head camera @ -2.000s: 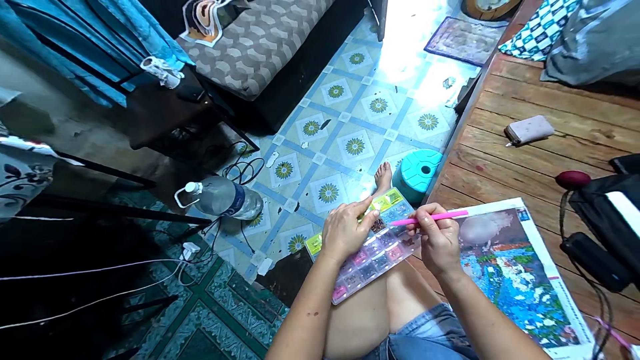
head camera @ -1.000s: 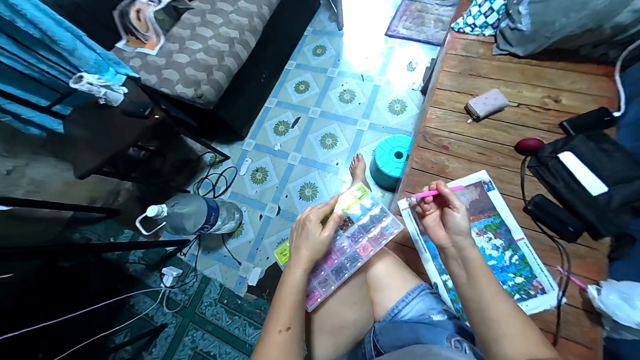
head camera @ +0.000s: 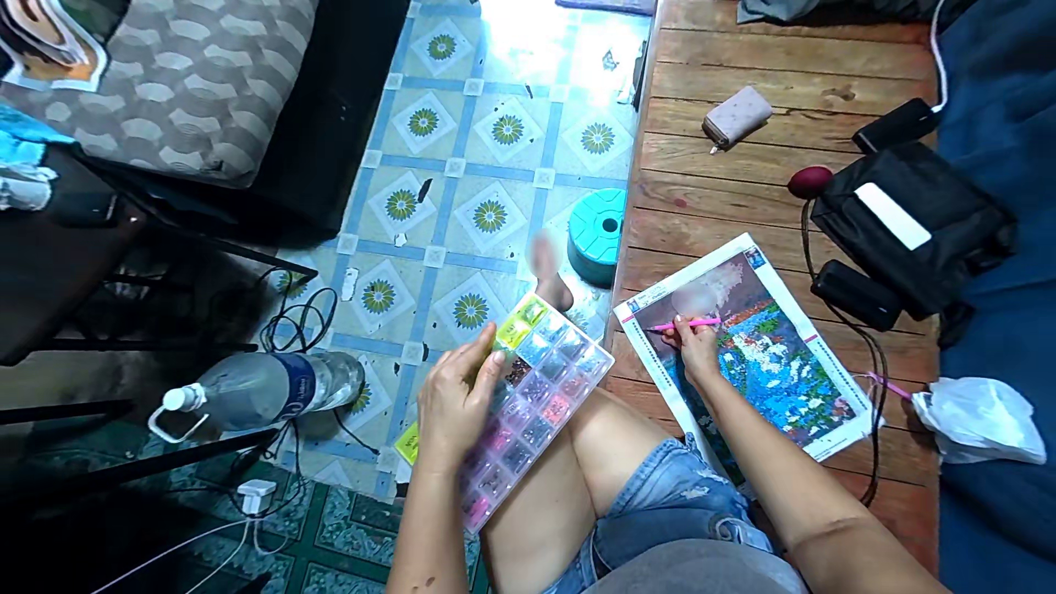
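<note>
My left hand (head camera: pixel 458 396) grips the left edge of a clear plastic compartment box (head camera: pixel 549 388), which rests tilted over my thighs. Small beads in pink, dark and other colours fill its compartments, and yellow labels show at its top corner. My right hand (head camera: pixel 695 346) holds a pink pen-shaped applicator (head camera: pixel 685 325) over the upper left part of a diamond painting canvas (head camera: pixel 775 371). Blue, white and green flower shapes cover much of that canvas, which lies on the wooden boards with a white border around it.
A pinkish wallet (head camera: pixel 738 117), a black bag (head camera: pixel 916 223), a black device (head camera: pixel 856 294) with a cable and a white plastic bag (head camera: pixel 982 419) lie to the right. A turquoise round stool (head camera: pixel 597 235) stands beside the boards. A large water bottle (head camera: pixel 264 389) is at left.
My right hand has moved with the pink applicator from beside the box onto the canvas's upper left area. My left hand still holds the box. The view has shifted.
</note>
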